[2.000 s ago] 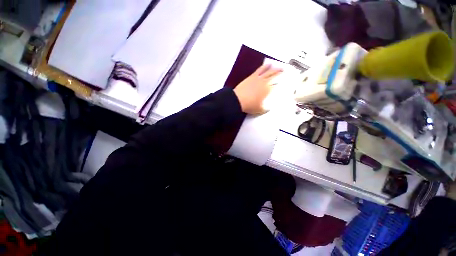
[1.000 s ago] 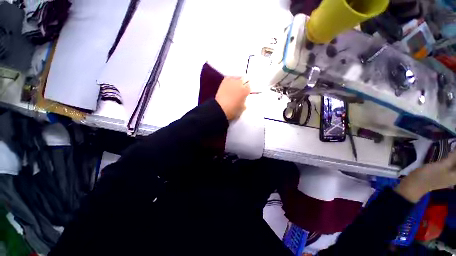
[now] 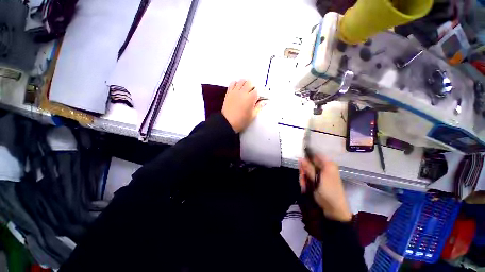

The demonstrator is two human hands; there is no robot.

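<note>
My left hand (image 3: 241, 105) rests on the table left of the needle, fingers curled on the maroon panel (image 3: 212, 99) and the pale panel (image 3: 260, 143). The pale panel reaches the table's front edge. My right hand (image 3: 323, 186) is in front of the table edge, closed around the dark handles of scissors (image 3: 308, 141); their blades point up and are blurred. The white sewing machine (image 3: 324, 53) stands to the right, its presser foot area (image 3: 317, 103) right of my left hand. What my left fingertips pinch is too small to tell.
Stacked pale panels (image 3: 154, 53) with dark edges lie at the left. A lit smartphone (image 3: 361, 127) and a thin dark stick (image 3: 381, 154) lie under the machine arm. A yellow cone (image 3: 367, 21) stands above. Blue baskets (image 3: 425, 228) are at lower right.
My right hand came in from the right and now holds the scissors, which lay beside the phone. My left hand moved off the sewing area to the left; the maroon corner shifted left.
</note>
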